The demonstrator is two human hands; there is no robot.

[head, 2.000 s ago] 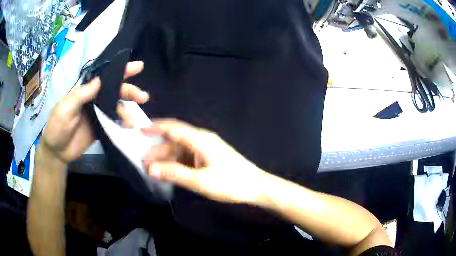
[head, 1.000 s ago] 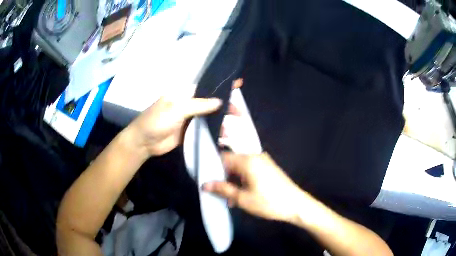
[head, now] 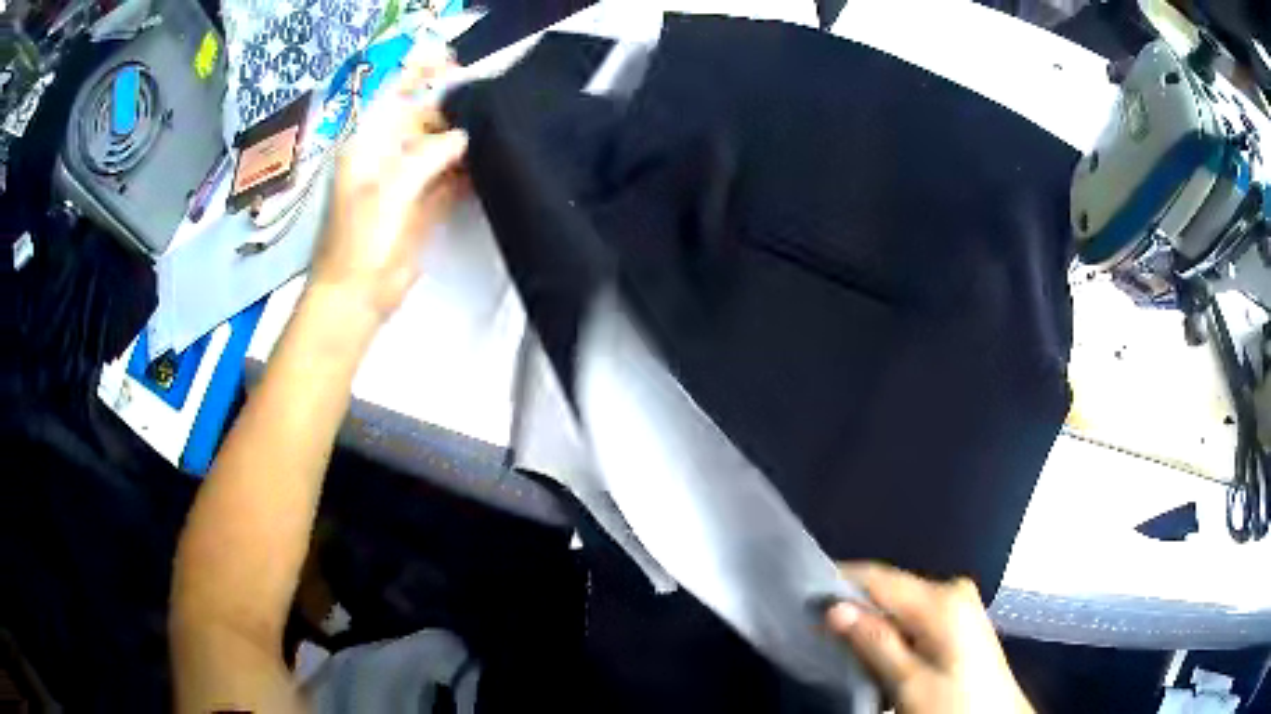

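A large black fabric panel [head: 864, 321] lies over the white table and hangs over its front edge. My left hand [head: 390, 181] is at the upper left and grips the black upper end of a long narrow strip. My right hand [head: 913, 635] is at the lower right, partly cut off by the picture's edge, and pinches the strip's lower end. The pale grey-white underside of the strip [head: 683, 460] shows, stretched diagonally between my hands and slightly blurred. Another pale piece [head: 551, 419] with a dark edge hangs beside it on the left.
The sewing machine head [head: 1150, 154] stands at the upper right, with black scissors [head: 1245, 460] below it. A small black scrap [head: 1171, 523] lies near the ruled front edge. At the left are a phone [head: 269, 151], a patterned bag [head: 300, 56], a grey round-grilled device [head: 133, 126] and a blue-and-white packet [head: 188, 384].
My left hand has moved up and away, and my right hand down and right. The pale strip, bunched between them before, is now drawn out diagonally. The view has shifted too.
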